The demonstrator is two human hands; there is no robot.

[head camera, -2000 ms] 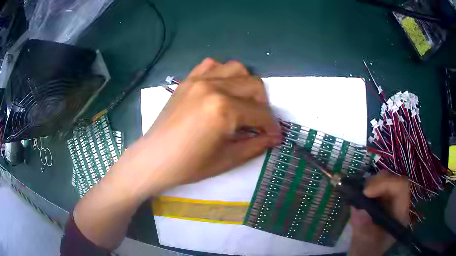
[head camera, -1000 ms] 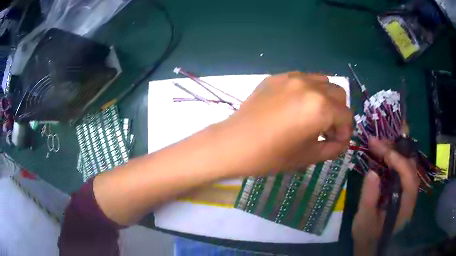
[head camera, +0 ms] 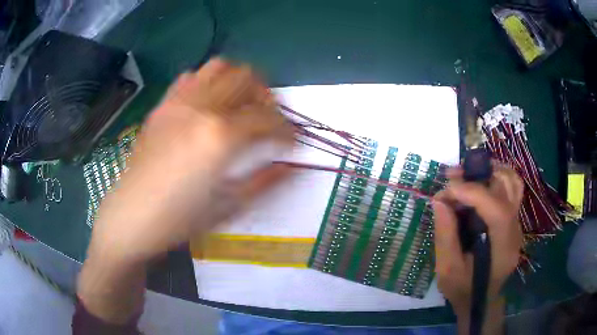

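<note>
My left hand is blurred, over the left part of the white sheet. It grips one end of a red connector lead that stretches across the green PCB panel. My right hand holds the black soldering iron, its barrel pointing away from me; the lead's other end reaches the right fingertips. Several attached leads fan out from the panel's upper left, their far ends hidden by my left hand.
A loose heap of connector leads lies at right. The black fume fan and spare PCB panels are at left. Yellow tape crosses the sheet. A box with a yellow label stands at upper right.
My left hand has moved from the right side by the lead heap back to the left, drawing out a lead. My right hand has shifted slightly left, and the iron now points away from me.
</note>
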